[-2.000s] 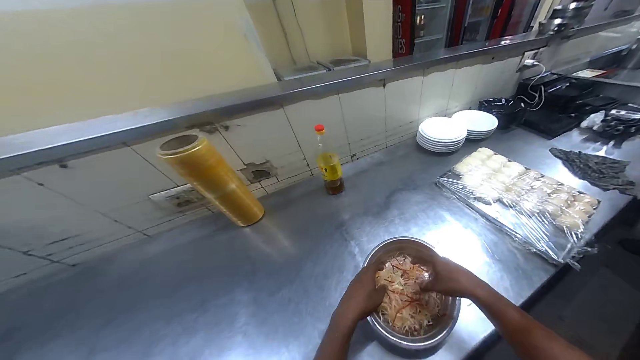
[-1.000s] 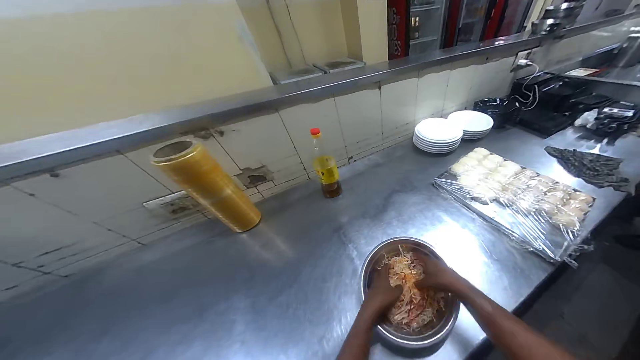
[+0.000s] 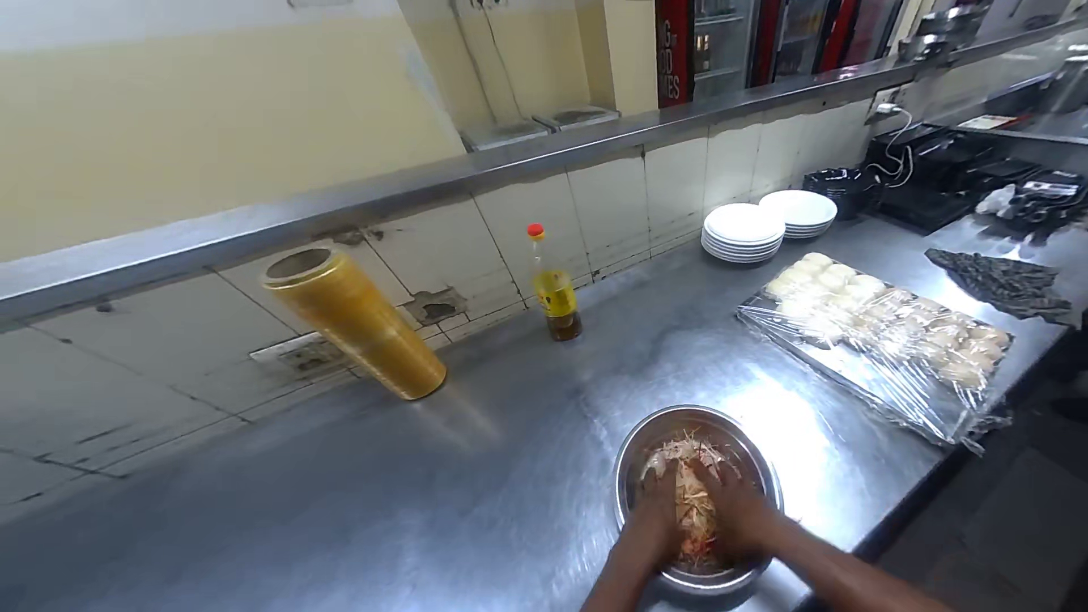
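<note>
A round steel bowl stands near the front edge of a steel counter. Inside it lies a pale shredded vegetable mix with orange-red shreds. My left hand presses into the mix on the left side of the bowl, fingers pointing away from me. On the right side, my right hand is in the same mix, its fingertips near those of the left. Shreds show between the two hands. Both hands are somewhat blurred, and whether the fingers close on any shreds is hidden.
Behind the bowl stand a red-capped bottle and a large roll of plastic wrap, leaning against the tiled wall. To the right are a wrapped tray of dough balls, stacked white plates, a dark cloth and a black stove.
Both hands have shifted within the bowl, from turned in around the mix to lying flatter, side by side on it. The shreds are rearranged.
</note>
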